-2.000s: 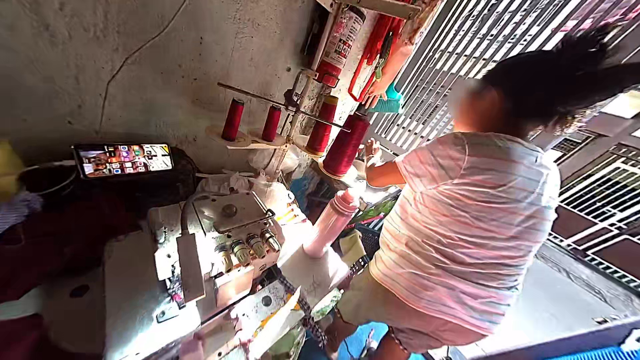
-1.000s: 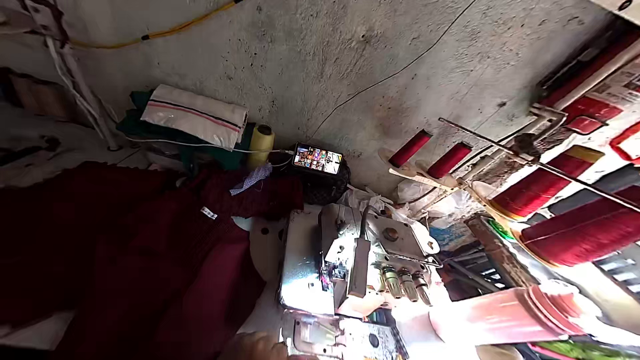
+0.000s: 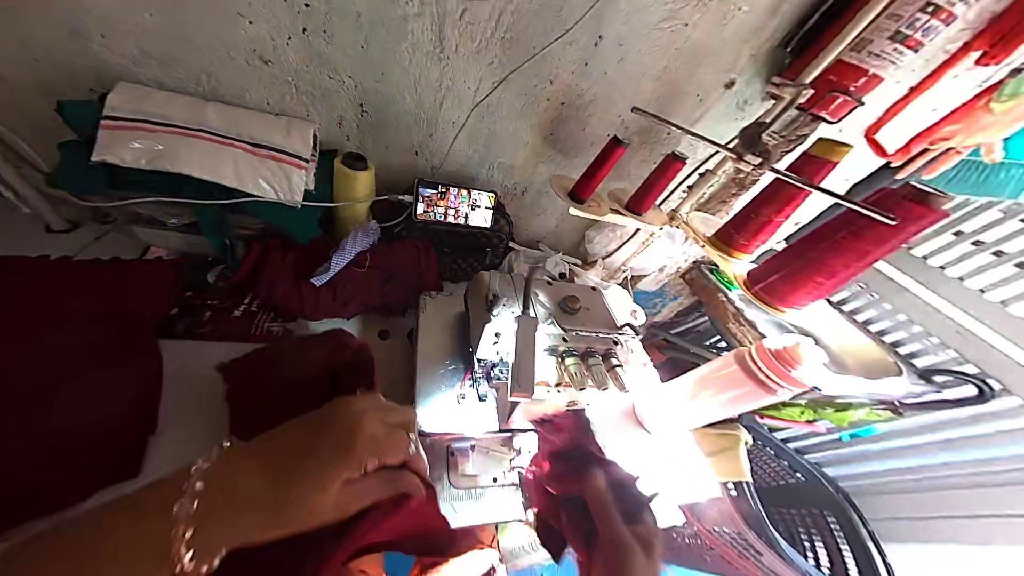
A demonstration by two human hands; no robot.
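An overlock sewing machine (image 3: 552, 344) stands at the centre of the head view. At its front left, my left hand (image 3: 352, 456), with a bracelet at the wrist, grips maroon fabric (image 3: 384, 532) that hangs below the fingers. My right hand (image 3: 616, 520) holds a bunched maroon cloth (image 3: 568, 472) at the machine's front right; its fingers are partly hidden and blurred. Another maroon piece (image 3: 296, 372) lies behind my left hand. Maroon thread cones (image 3: 840, 248) sit on the thread stand at the right. Bright light washes out part of the machine bed.
A pink bottle (image 3: 728, 384) stands right of the machine. Behind it are a lit phone (image 3: 454, 205), a yellow thread cone (image 3: 353, 192) and a folded white striped cloth (image 3: 208, 140). A black plastic basket (image 3: 800, 496) is at lower right. Another person's hand (image 3: 960, 132) shows at upper right.
Both my hands have come into clear view, each with maroon cloth. The view has swung left from the standing person seen two seconds ago.
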